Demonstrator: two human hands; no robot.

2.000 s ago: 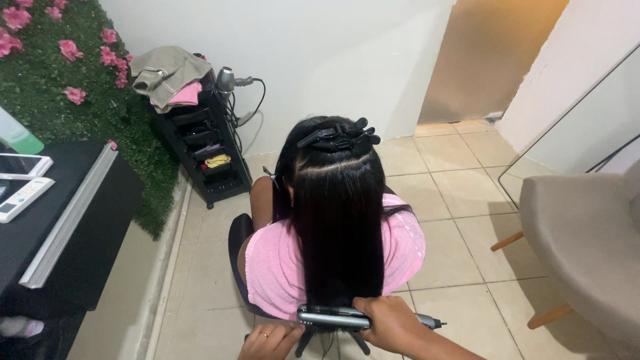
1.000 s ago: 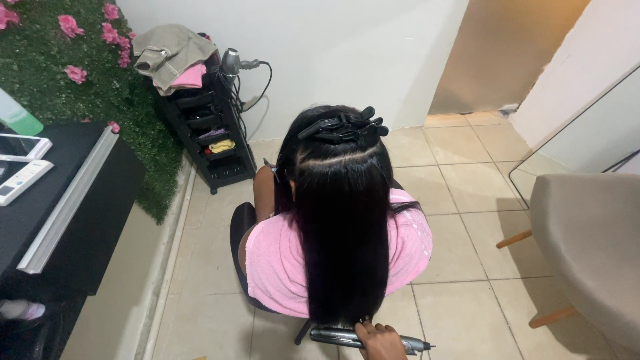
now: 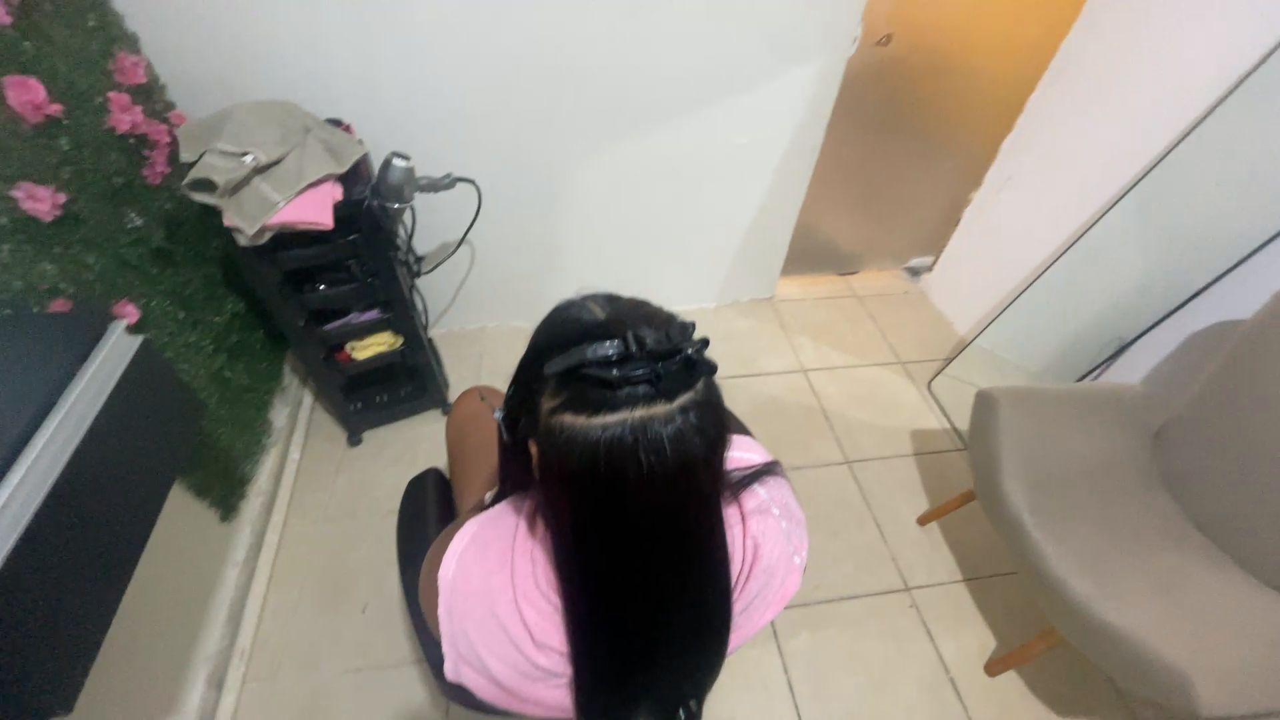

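Neither my left hand nor my right hand is in view, and no hair straightener shows. A seated person's long, straight black hair hangs down the back, past the bottom edge of the view. Black hair clips hold the upper section on top of the head, above a horizontal parting. Over the person's shoulders lies a pink towel or garment. Part of a dark chair shows at the person's left side.
A black trolley by the wall bears a grey-beige cloth item, a pink cloth and a hair dryer with a cord. At right stand a beige chair and a leaning mirror. A dark counter stands at left.
Two seconds ago both hands were at the hair ends with a flat iron; one second ago one hand held it there. Hands and iron are now out of view, which has shifted.
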